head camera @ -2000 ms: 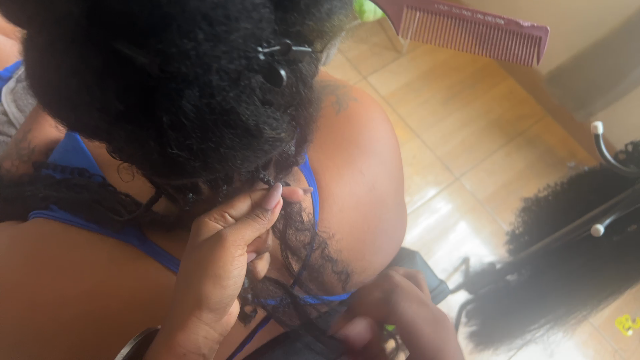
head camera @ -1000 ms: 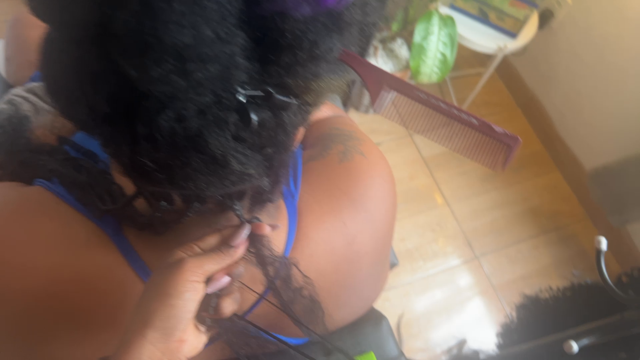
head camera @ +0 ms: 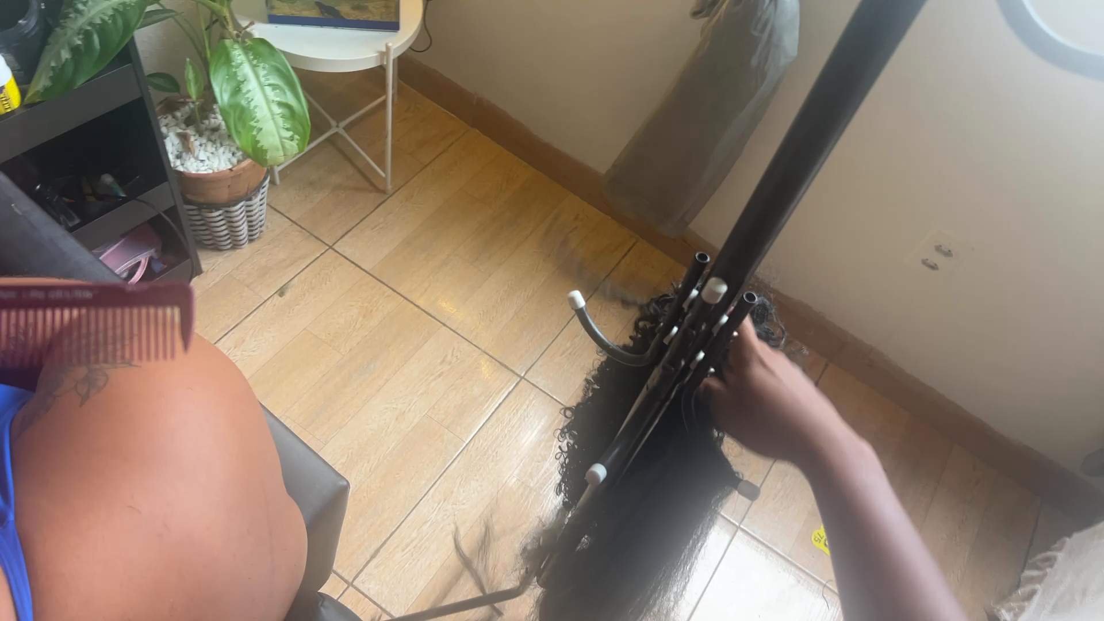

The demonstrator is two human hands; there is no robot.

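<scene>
My right hand [head camera: 763, 401] reaches in from the lower right to a black metal stand [head camera: 776, 164]. Its fingers are partly hidden behind the stand's hooks, at the top of a long bundle of dark curly hair [head camera: 638, 483] that hangs there; whether they grip any hair cannot be told. My left hand is out of view. At the left edge is the bare shoulder [head camera: 155, 457] of a seated person, with a blue strap [head camera: 13, 517]. A maroon comb [head camera: 95, 319] appears in front of that shoulder; what holds it is not visible.
A dark padded chair [head camera: 306, 483] is beside the person. Behind stand a black shelf unit [head camera: 129, 207], a potted plant [head camera: 259, 99] in a woven basket and a white side table [head camera: 345, 52]. A grey cloth [head camera: 707, 121] hangs by the wall. The stand's curved hooks [head camera: 604, 336] stick out.
The view has swung far to the right, from the person's head to the stand. My left hand, earlier at the hair by the nape, has left the view. My right hand is now at the stand.
</scene>
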